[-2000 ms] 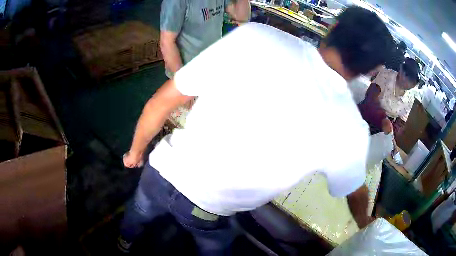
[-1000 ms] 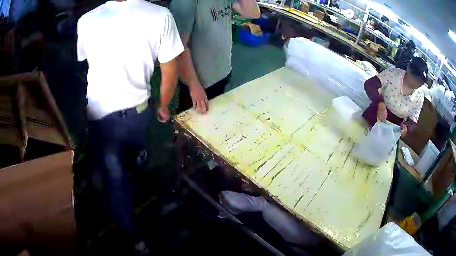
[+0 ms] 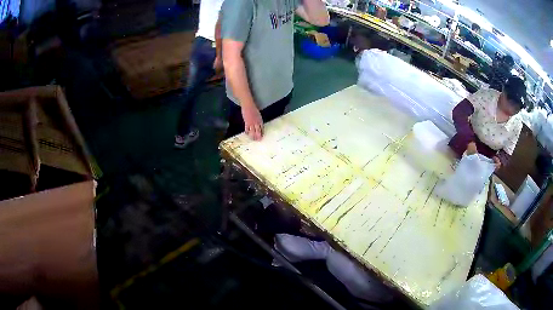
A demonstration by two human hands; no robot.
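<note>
Neither of my hands can be made out. A large pale table (image 3: 388, 233) with scratched, yellowish marks stands in front of me. A white translucent bag (image 3: 465, 180) is at its far right side, held by a seated person's hands. A small white block-like item (image 3: 429, 134) lies beside it. An open brown cardboard box (image 3: 48, 242) stands at the left edge. A small pale patch at the bottom left edge is too blurred to name.
A person in a grey-green shirt (image 3: 261, 57) stands at the table's left corner, one hand on it. Another person's legs (image 3: 193, 91) are behind. White wrapped bundles (image 3: 406, 85) lie along the far edge. A yellow tape roll (image 3: 502, 275) is lower right. Brown cartons (image 3: 148, 63) stand back left.
The person in the white shirt, who was bent across the view, has walked off to the back left, uncovering the table. The view has shifted slightly.
</note>
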